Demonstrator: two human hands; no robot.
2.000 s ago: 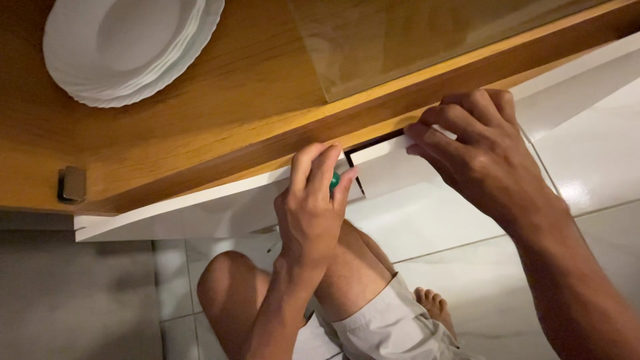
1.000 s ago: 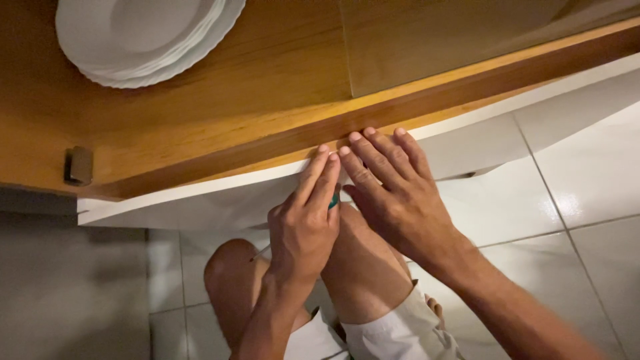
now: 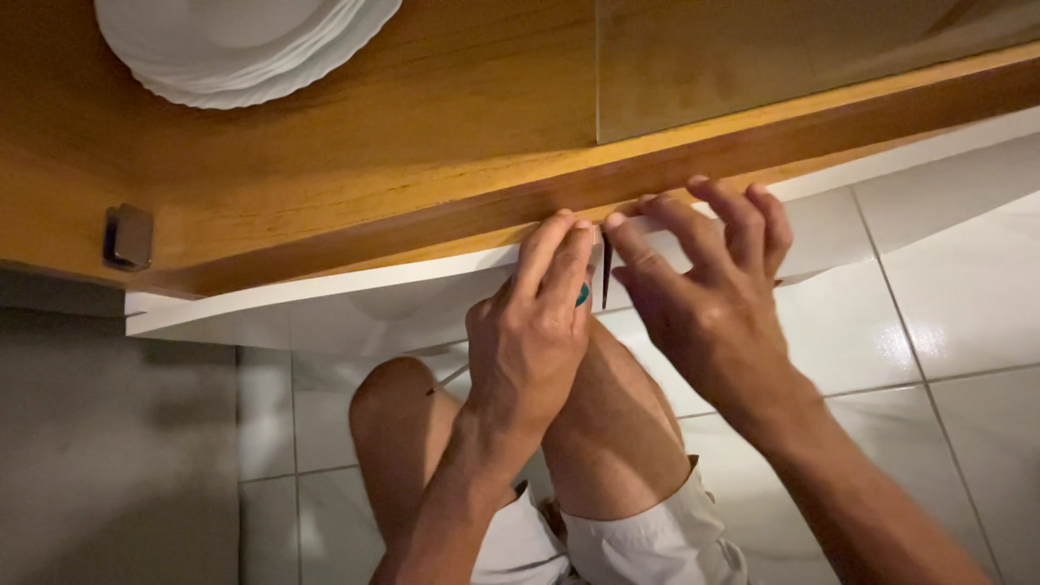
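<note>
Two white cabinet front panels, the left one (image 3: 341, 305) and the right one (image 3: 821, 227), meet at a narrow dark gap below the wooden cabinet edge. My left hand (image 3: 528, 341) has its index and middle fingertips at the left panel's top edge beside the gap. Tucked in that hand is what looks like a screwdriver (image 3: 582, 295); a bit of its teal handle shows, and a thin dark-tipped shaft sticks out toward the lower left. My right hand (image 3: 707, 284) is spread with nothing seen in it, one fingertip by the gap and the others over the right panel's top edge.
A stack of white scalloped plates (image 3: 244, 49) sits on the wooden shelf (image 3: 455, 97). A glass pane (image 3: 780, 65) lies at the upper right. A brown fitting (image 3: 128, 237) is at the shelf's left. Below are my bent knees and white floor tiles (image 3: 845, 325).
My right hand, flat across the panel tops against my left hand a second ago, has lifted and moved right with its fingers spread. The gap between the panels shows again.
</note>
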